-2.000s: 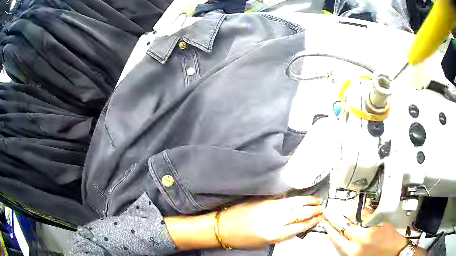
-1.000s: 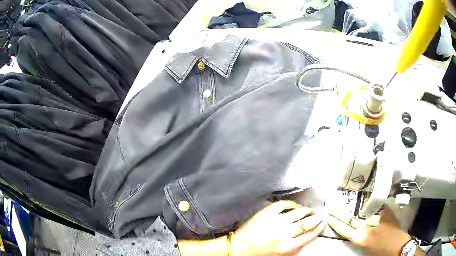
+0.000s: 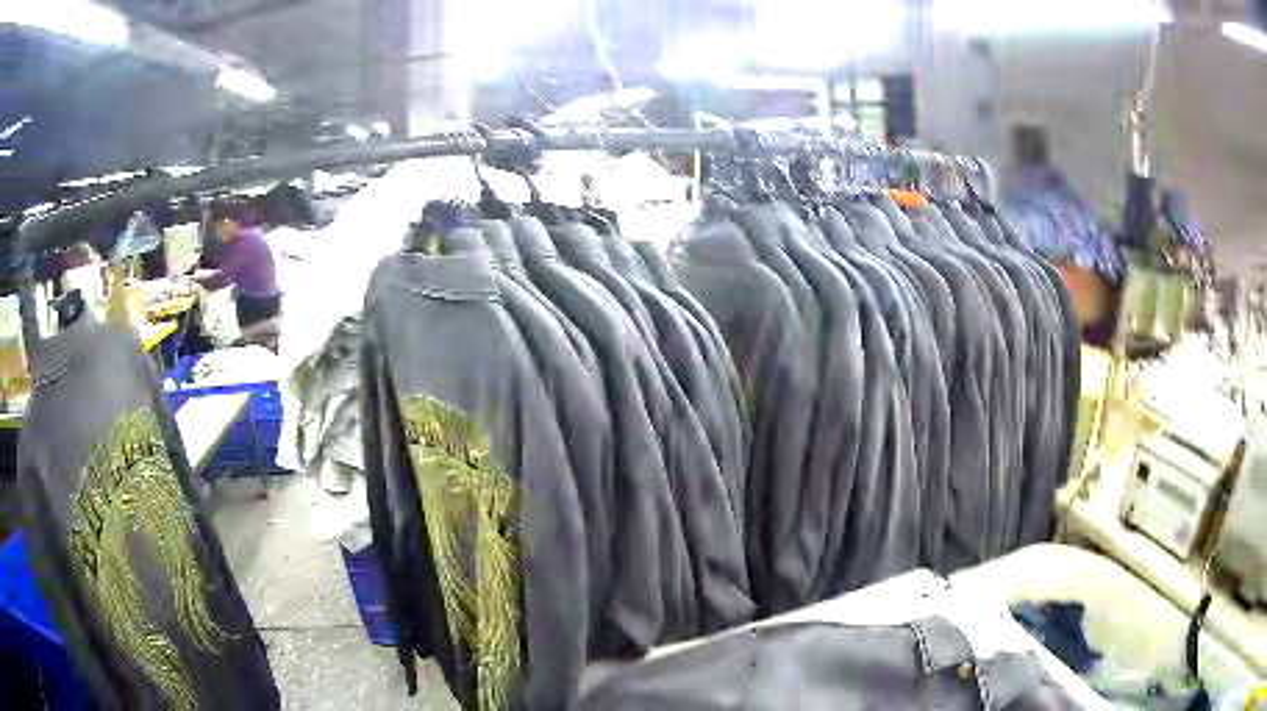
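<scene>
A dark grey denim jacket [image 3: 820,670] lies on the white sewing table [image 3: 1007,632] at the bottom of the view, cut off by the lower edge. Its collar and a small gold button show at its right end. Neither of my hands is in view. The sewing machine head is out of the picture.
Dark grey jackets [image 3: 611,417] hang densely on a metal rail [image 3: 348,156]. Two show yellow-olive fringe [image 3: 479,556]. A person in purple [image 3: 247,271] works at the far left. Blue bins [image 3: 250,424] and a pale cloth pile [image 3: 331,403] lie behind.
The view has swung up from the sewing machine to the hanging jackets. Both hands, the machine and most of the jacket on the table have left the picture.
</scene>
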